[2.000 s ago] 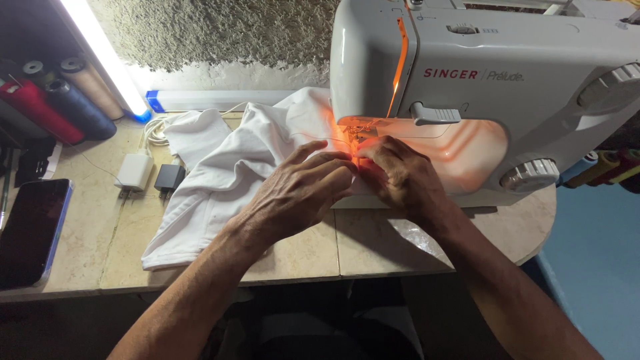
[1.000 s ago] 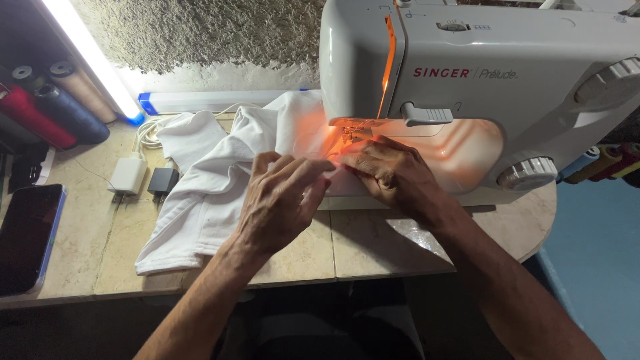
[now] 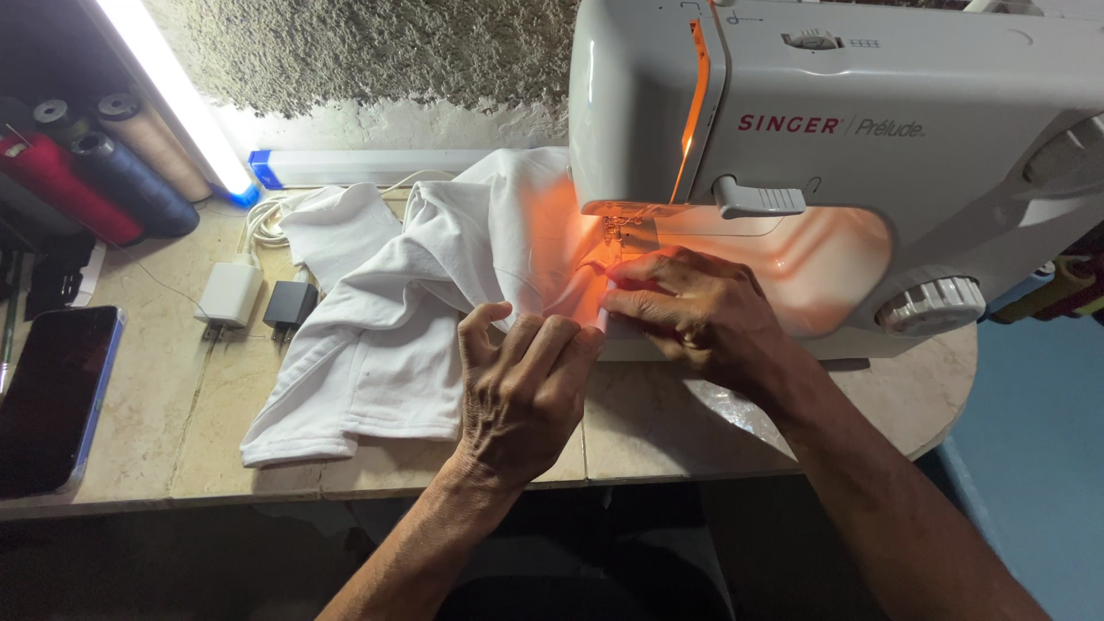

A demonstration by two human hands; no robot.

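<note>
A white Singer sewing machine [image 3: 811,78] stands at the right, its orange light falling on the needle area [image 3: 617,233]. White fabric [image 3: 405,293] lies in folds to the left of the machine and runs up to the presser foot. My left hand [image 3: 526,392] grips the near edge of the fabric, its fingertips curled over it. Just in front of the needle area, my right hand [image 3: 703,310] pinches the fabric's edge between thumb and fingers. The presser foot lever [image 3: 759,198] is above my right hand. Whether the needle is in the cloth cannot be told.
Thread spools [image 3: 134,185] and a lit tube lamp [image 3: 172,95] are at the back left. A phone [image 3: 56,397], a white charger [image 3: 231,293] and a black charger [image 3: 289,304] lie on the tiled tabletop [image 3: 414,470]. Clear plastic [image 3: 742,414] lies near the right forearm.
My left hand was lifted with its fingers spread a second ago; now it is lower, at the fabric's near edge. My right hand stays beside the needle area.
</note>
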